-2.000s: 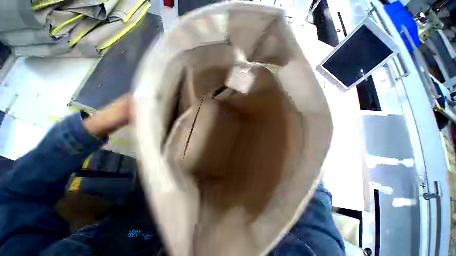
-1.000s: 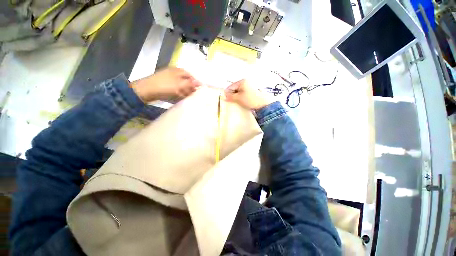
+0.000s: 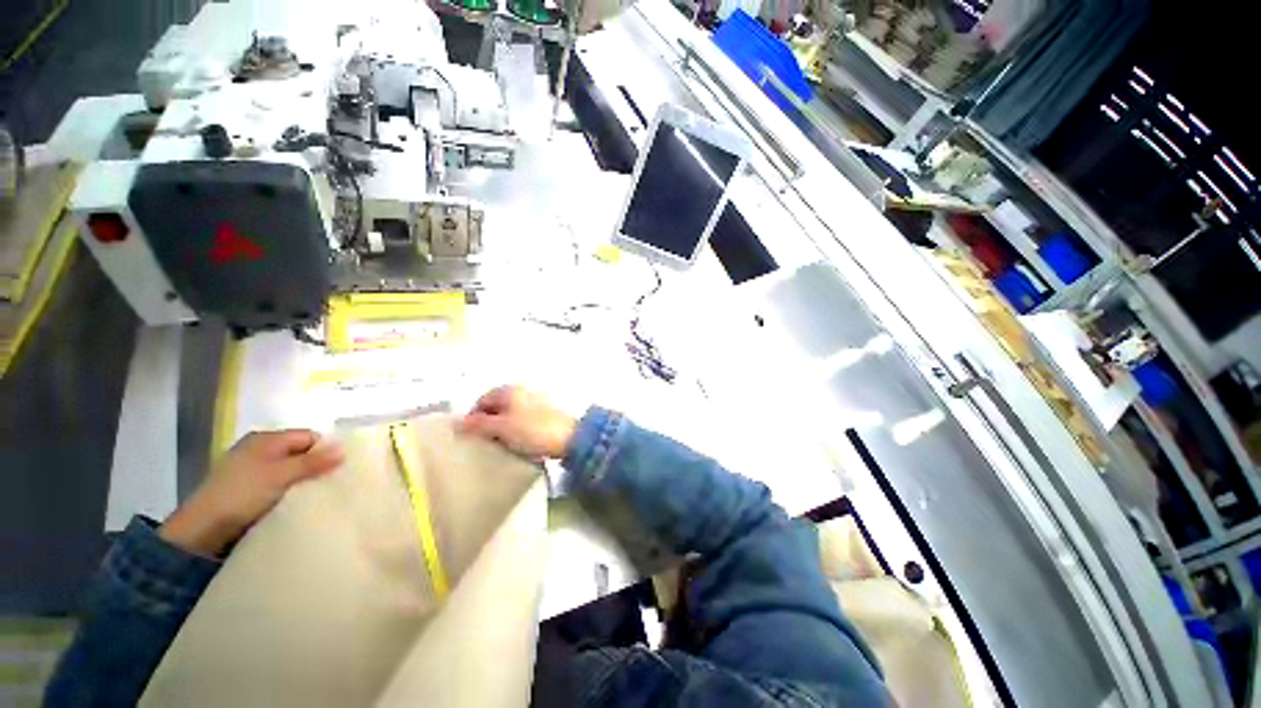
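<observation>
The beige workpiece lies over my lap and the table's front edge, its upper edge a little in front of the yellow clamp frame. A yellow bound seam runs down its middle. My left hand pinches the upper left edge. My right hand pinches the upper edge right of the yellow seam. The pattern sewing machine head, with a dark grey cover and red logo, stands beyond the cloth. The cloth's lower part is cut off by the frame.
A control screen stands right of the machine. Thin black cables and a small yellow object lie on the white table. Beige pieces with yellow edges are at the far left. More beige cloth is at the lower right.
The view has swung right and up, showing the whole machine head and shelves beyond. My hands, close together at the seam a second ago, are now farther apart along the cloth edge.
</observation>
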